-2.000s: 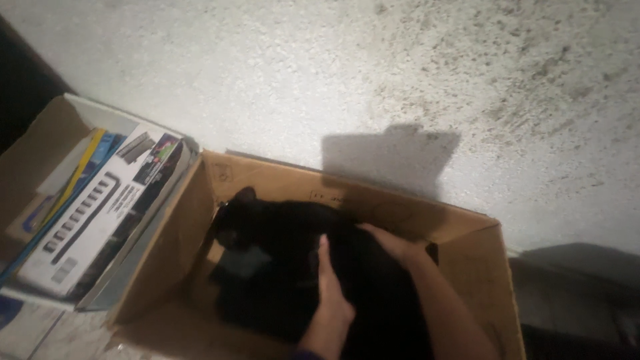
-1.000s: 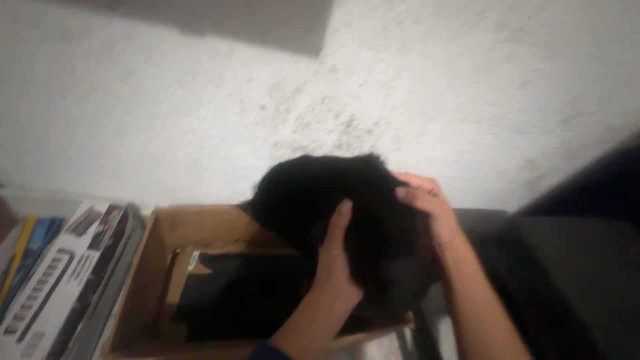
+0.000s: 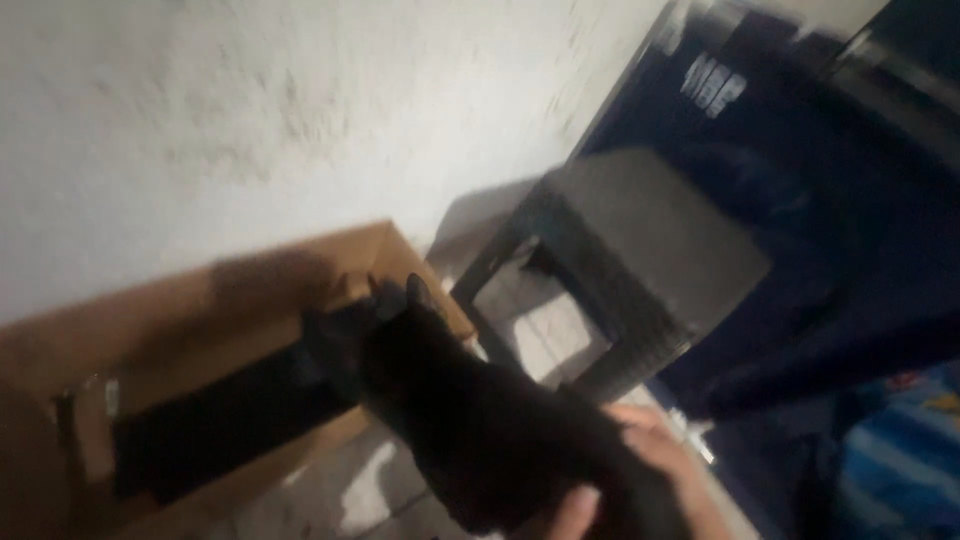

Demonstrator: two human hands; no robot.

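A black cat point(image 3: 480, 427) stretches from the lower right toward the cardboard box point(image 3: 285, 277), its head and pointed ears over the box's right end. My left hand point(image 3: 576, 514) shows only partly at the bottom edge, its fingers against the cat's near side. On the cat's other side my right hand point(image 3: 664, 450) rests on its flank, so the body lies held between both hands. Dark flat material point(image 3: 232, 412) lies inside the box. Blur hides the cat's legs and face.
A grey plastic stool point(image 3: 667, 232) stands right of the box. Behind it is a dark blue surface point(image 3: 757, 165) bearing white lettering. Patterned blue cloth point(image 3: 900, 450) lies at the lower right. A stained white wall point(image 3: 225, 112) runs behind the box, and pale tiles point(image 3: 551, 330) show under the stool.
The cat was inside the box two seconds ago; my hands have lifted it and its body is now outside, to the right. The view has swung right.
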